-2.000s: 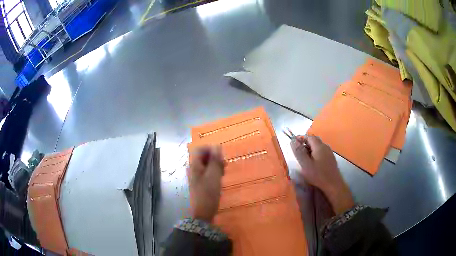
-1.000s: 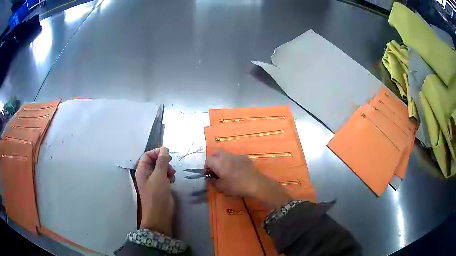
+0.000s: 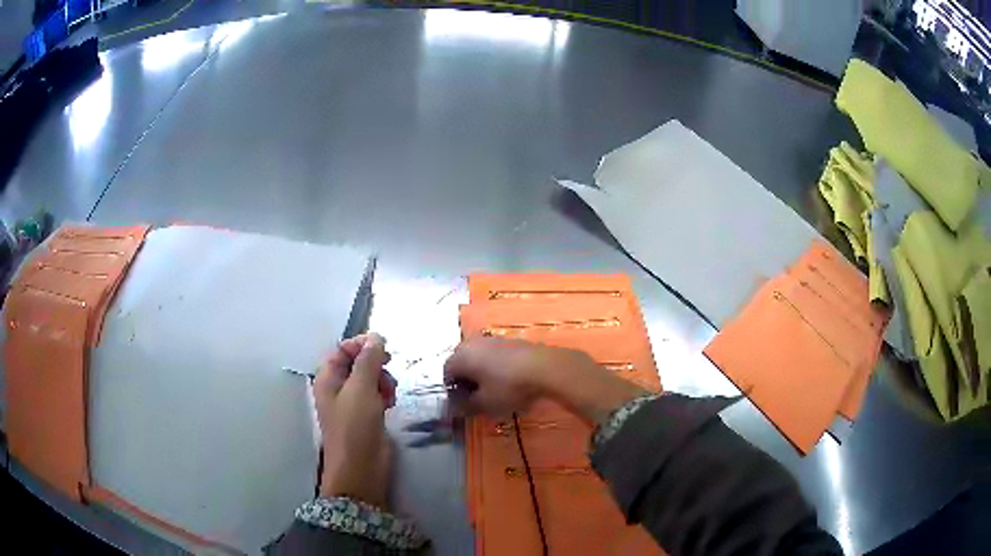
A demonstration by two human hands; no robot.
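Observation:
Orange panels with zips (image 3: 560, 285) lie overlapped in a column in front of me on the steel table. My right hand (image 3: 489, 375) is closed around small thread snips (image 3: 433, 388), whose blades point left past the panels' left edge. The snips are blurred. My left hand (image 3: 356, 375) is left of the panels, thumb and fingertips pinched together; whether a thread is between them cannot be told. Loose thread ends (image 3: 429, 353) lie on the table between the hands.
Large grey-white sheets (image 3: 217, 369) lie at left, with orange zip panels (image 3: 49, 358) on their far side. Another pale sheet (image 3: 695, 206) and orange panels (image 3: 799, 353) lie at right. Yellow fabric pieces (image 3: 940, 261) are piled at the far right of the steel table (image 3: 359, 119).
My right hand with the snips has crossed left over the orange panels. My left hand has moved off the panels to their left, its fingertips now together. The view has also shifted.

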